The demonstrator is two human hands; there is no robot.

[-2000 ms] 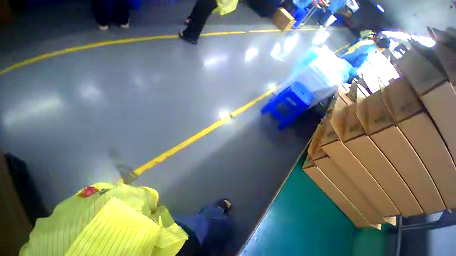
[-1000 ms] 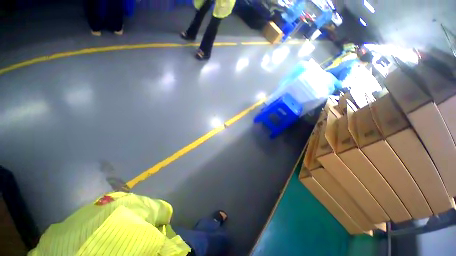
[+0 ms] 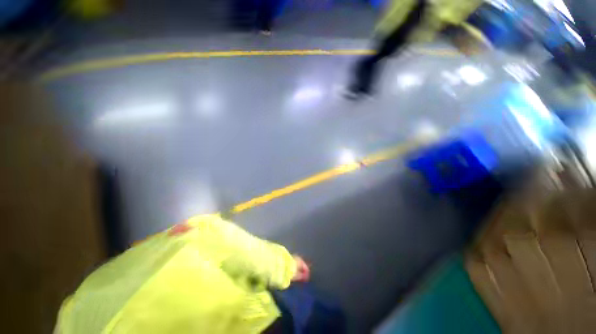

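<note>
The view is strongly blurred. A small part of my right hand (image 3: 301, 269) shows at the end of the yellow sleeve, low in the middle. Its fingers cannot be made out, and no held thing is visible. My left hand is not in view. My yellow smock (image 3: 189, 280) fills the lower left. A row of brown cartons (image 3: 536, 267) stands close together at the lower right, on the green bench top (image 3: 444, 306). The cartons are cut off by the picture's edge. My visible hand is left of them and apart from them.
A blue stool (image 3: 454, 163) stands on the grey floor left of the cartons. Yellow lines (image 3: 294, 188) cross the floor. A large brown surface (image 3: 46, 196) lies at the left edge. A person in dark trousers (image 3: 385, 55) is at the top.
The view has swung, so the stool, cartons and person appear farther right. The brown surface at left shows larger. My right hand has come into view at the sleeve's end.
</note>
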